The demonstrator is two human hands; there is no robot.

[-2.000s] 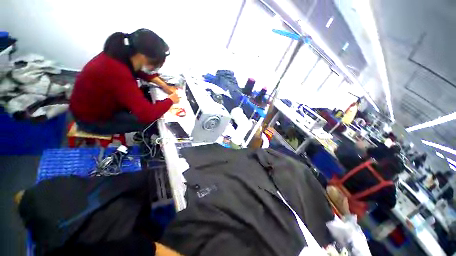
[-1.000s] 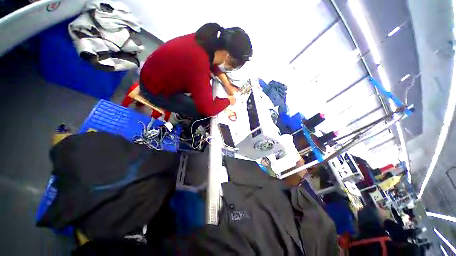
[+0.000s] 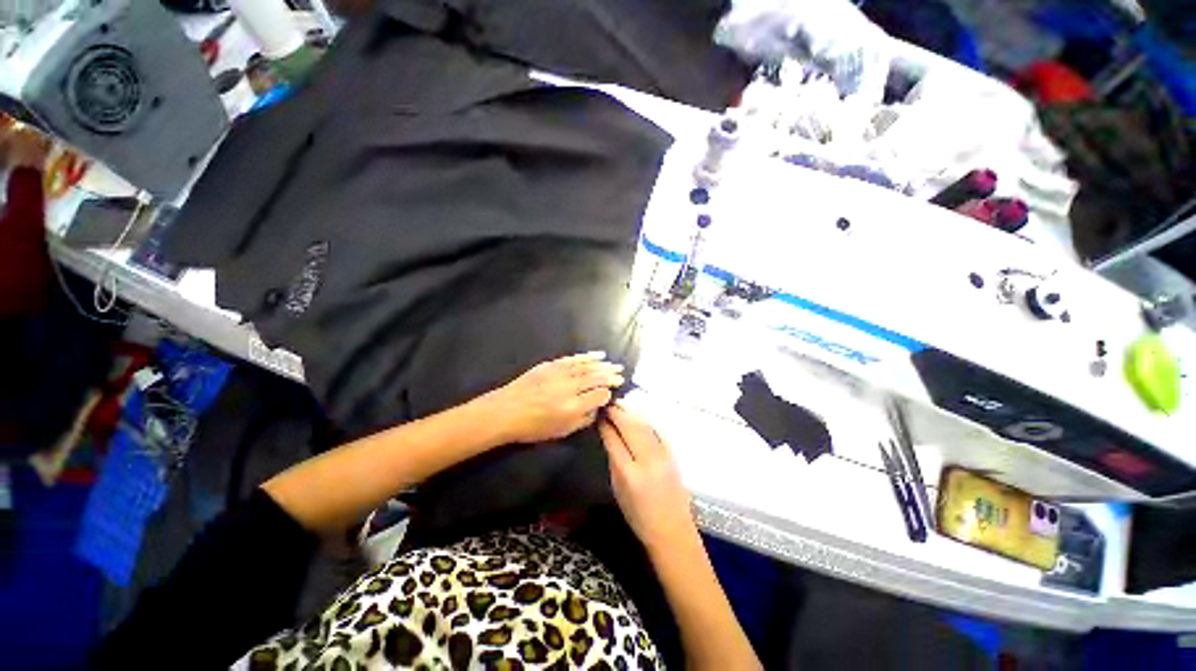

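Note:
The dark garment [image 3: 446,249] covers the left of the table and hangs over its front edge, with small pale lettering on one panel. My left hand [image 3: 558,397] lies on the cloth with its fingertips at the garment's right edge. My right hand [image 3: 639,461] meets it there, and both pinch the cloth edge in front of the needle. The sewing machine [image 3: 839,328] has a white head with a blue stripe. Its presser foot [image 3: 682,291] is just behind my hands, lit by a lamp. Whether cloth lies under the foot I cannot tell.
A small black cut piece [image 3: 783,417] lies right of the needle. Thin dark snips or tweezers [image 3: 905,480] lie beside a gold phone [image 3: 997,517]. A neighbour's grey machine [image 3: 125,92] stands at upper left. Maroon spools [image 3: 981,197] and a white bundle [image 3: 918,98] are behind the head.
The view has swung from the neighbour in red and the room down to my own machine. Both my hands are now in view, holding the garment's edge.

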